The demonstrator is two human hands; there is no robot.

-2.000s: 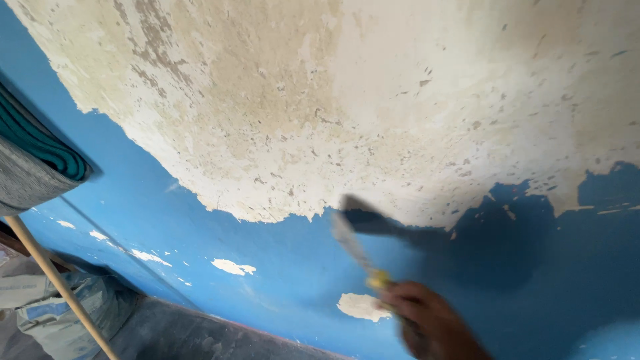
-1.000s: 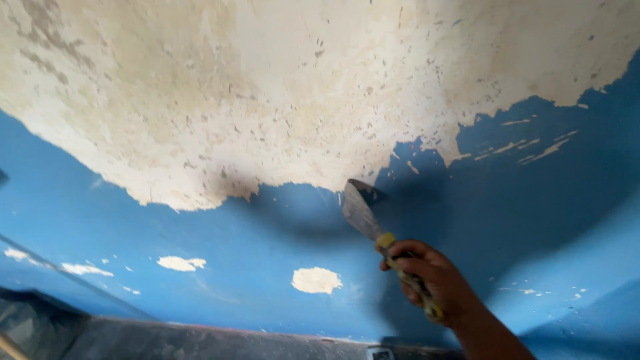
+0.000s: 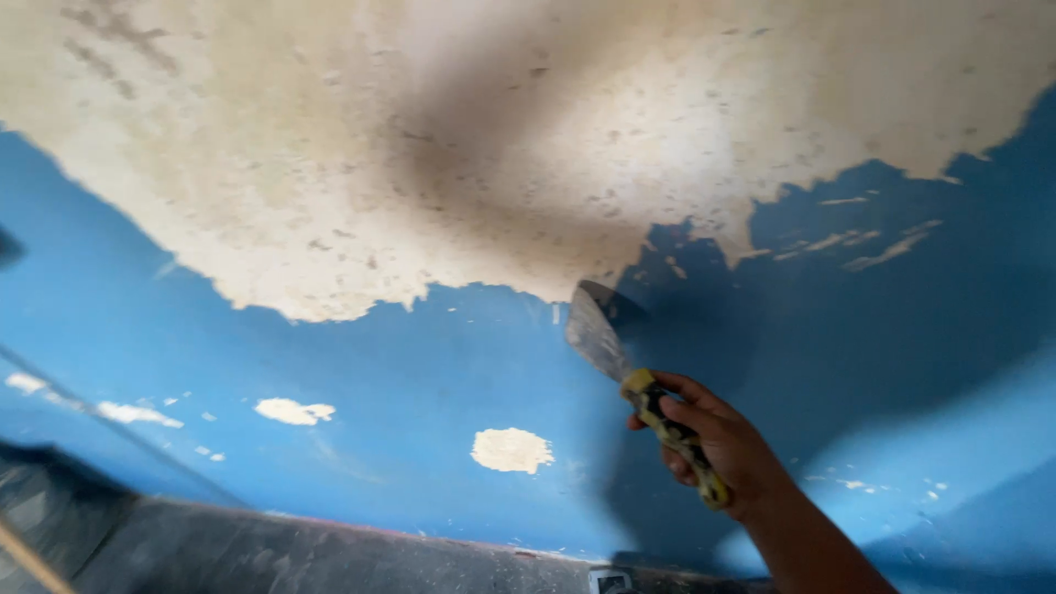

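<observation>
My right hand (image 3: 718,441) grips the yellow and black handle of a paint scraper (image 3: 598,334), low and right of centre in the head view. The scraper's wide metal blade points up and left, its tip at the ragged border between the blue paint (image 3: 396,388) and the bare, cream-coloured wall (image 3: 330,165). A small pale scratch shows just left of the blade. Below and left is a rounded patch (image 3: 511,450) where the blue is gone. My left hand is not in view.
Along the wall's foot runs a dark, dusty floor (image 3: 330,553). A wooden pole (image 3: 33,557) and part of a grey bag (image 3: 33,495) show at the lower left. A small grey object (image 3: 610,581) lies at the bottom edge. Shadows fall across the wall.
The scraper was blurred against the wall two seconds ago and now shows clearly, still in my right hand. The view has shifted right, so the hanging grey and teal cloth has left the frame.
</observation>
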